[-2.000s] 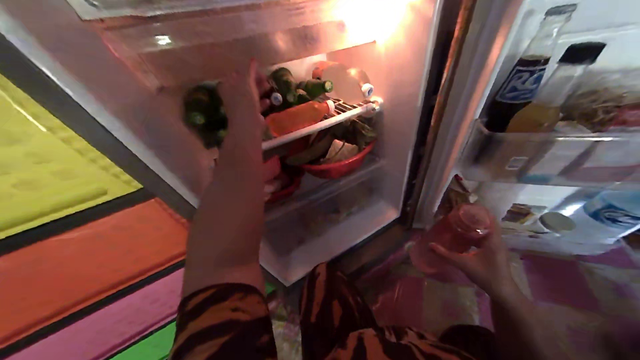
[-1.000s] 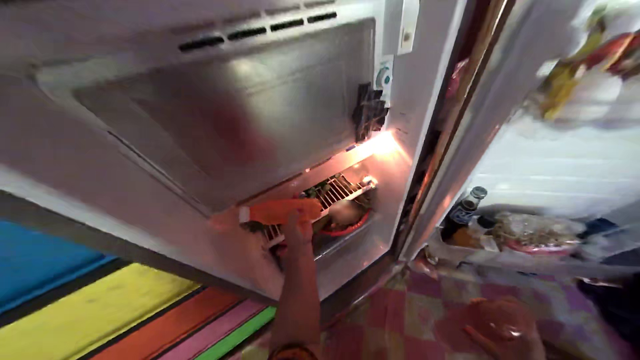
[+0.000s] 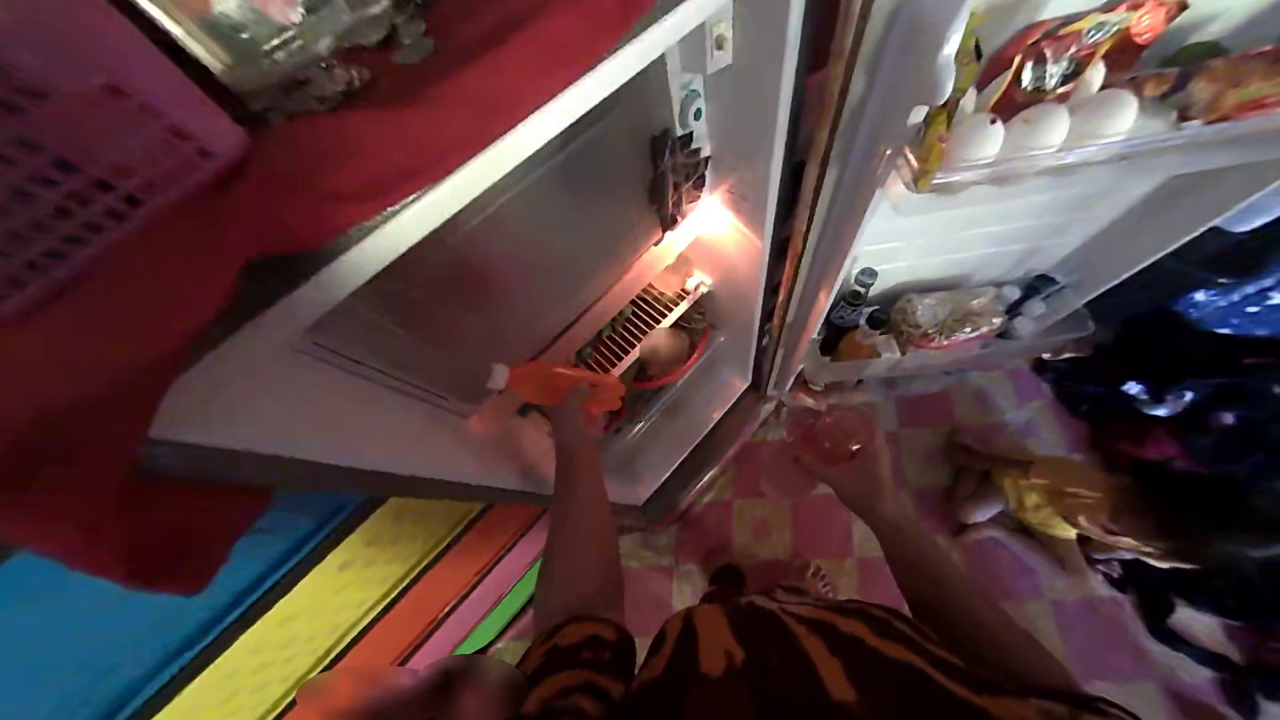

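My left hand [image 3: 572, 418] grips an orange bottle [image 3: 560, 385] with a white cap, which lies on its side at the front of the open refrigerator. Behind it are the wire shelf [image 3: 632, 330] and a red bowl [image 3: 700, 362] with food below. My right hand [image 3: 850, 465] holds a reddish transparent container [image 3: 825, 430] low beside the fridge door, above the floor; its exact form is blurred.
The open door has an egg rack [image 3: 1035, 130] above and a bin [image 3: 960, 358] with bottles and a wrapped bundle below. A pink basket [image 3: 110, 160] and red cloth [image 3: 330, 150] lie on top. Dark items [image 3: 1180, 400] lie at the right; at lower left is a striped colourful surface [image 3: 330, 590].
My left hand, which was reaching inside among green bottles two seconds ago, now has the orange bottle at the fridge's front. The view has swung widely, showing the fridge top.
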